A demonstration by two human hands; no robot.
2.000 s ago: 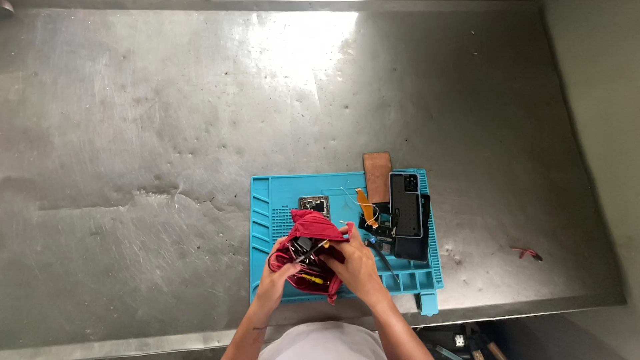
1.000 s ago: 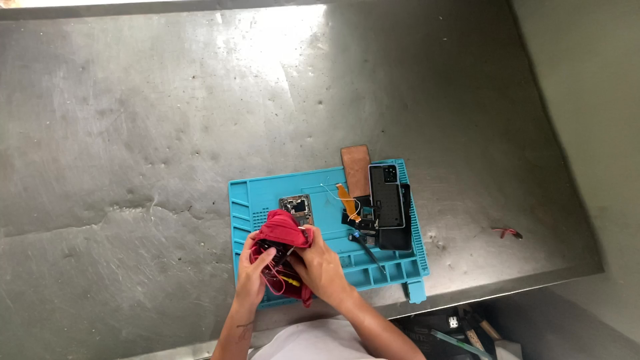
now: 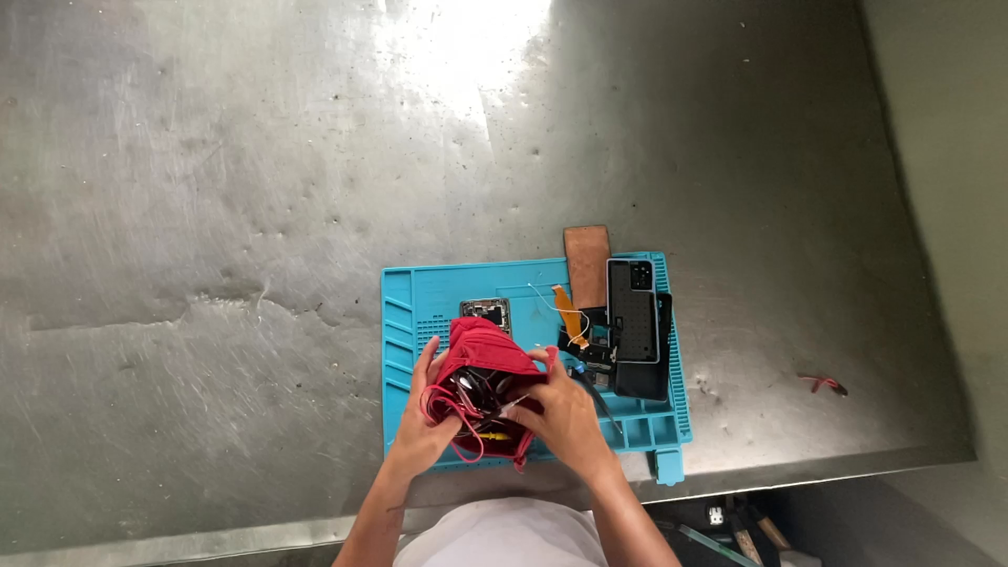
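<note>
A red fabric pouch (image 3: 492,350) is held over the blue silicone repair mat (image 3: 441,279), its mouth open toward me. Inside lie metal tools, a red cord (image 3: 472,435) and a yellow-handled tool (image 3: 494,436). My left hand (image 3: 421,425) grips the pouch's left side. My right hand (image 3: 568,413) is at the right rim, fingers partly inside by a thin tool; whether they pinch it I cannot tell. Just beyond the pouch is an opened phone (image 3: 486,309), partly covered. Right of it lie an orange flex cable (image 3: 568,316), a white wire (image 3: 543,298) and a phone back cover (image 3: 632,315).
A brown rectangular block (image 3: 587,264) overlaps the mat's far edge. Black tweezers (image 3: 602,398) and a dark phone panel (image 3: 646,382) are on the mat's right. A small red item (image 3: 823,383) sits farther right on the metal table (image 3: 236,197). Tools (image 3: 740,535) show below the table edge.
The pouch's mouth has been spread wider, showing more of the tools inside. My left hand has shifted to the pouch's outer left side. The view has moved somewhat.
</note>
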